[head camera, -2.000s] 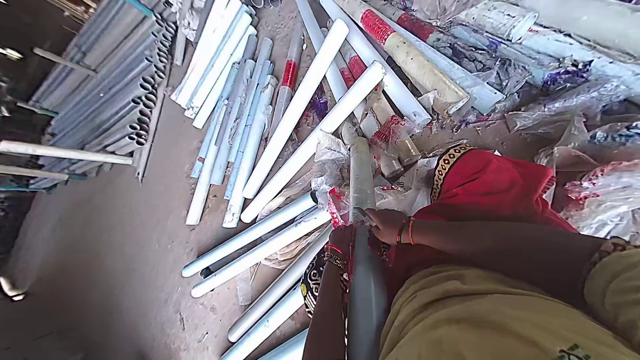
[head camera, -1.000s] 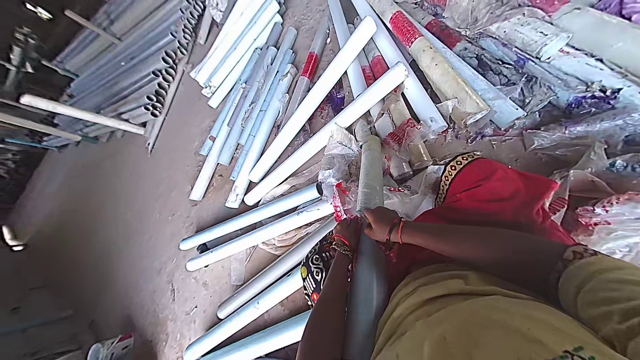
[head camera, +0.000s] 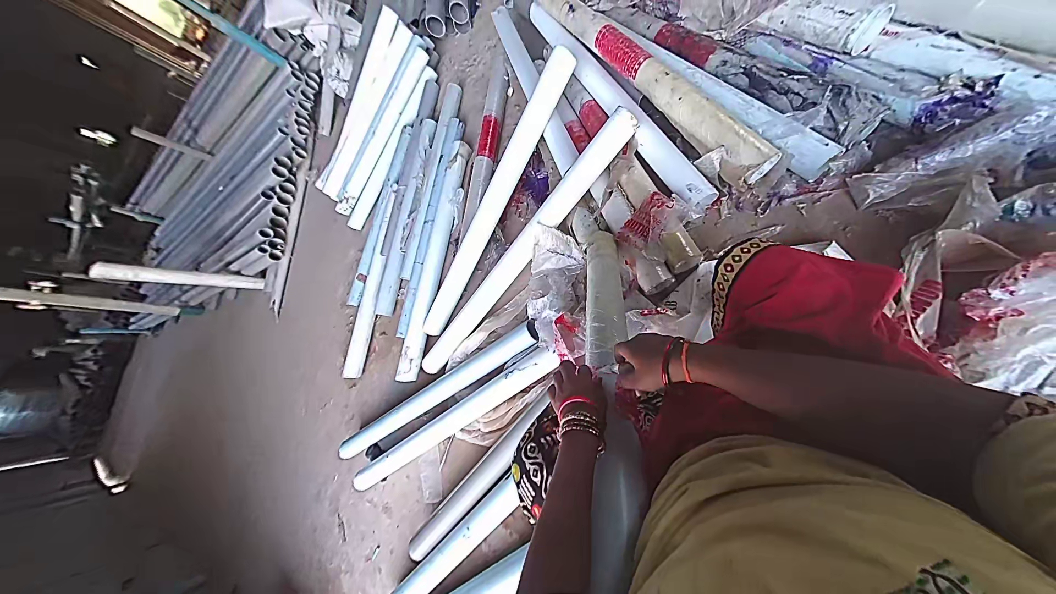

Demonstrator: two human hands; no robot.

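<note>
A roll or pipe (head camera: 605,289) wrapped in cloudy film lies lengthwise in front of me, its lower part (head camera: 617,487) bluish grey and smoother. My left hand (head camera: 577,386), with bangles, rests at its left side against crumpled clear plastic film (head camera: 554,285) with red print. On the other side, my right hand (head camera: 642,363) is curled, its fingertips at the edge where the cloudy wrap ends, seemingly pinching film; what lies inside the fist is hidden. The two hands are close together, with the pipe between them.
White pipes (head camera: 503,198) lie fanned out on the floor to the left and ahead. Film-wrapped pipes with red bands (head camera: 623,51) lie beyond. Loose plastic wrapping (head camera: 1011,318) is heaped at right. A stack of grey pipes (head camera: 223,165) stands at far left.
Both hands stay close together at the pipe. The left hand's fingers now show more plainly at its left side. The view has shifted somewhat.
</note>
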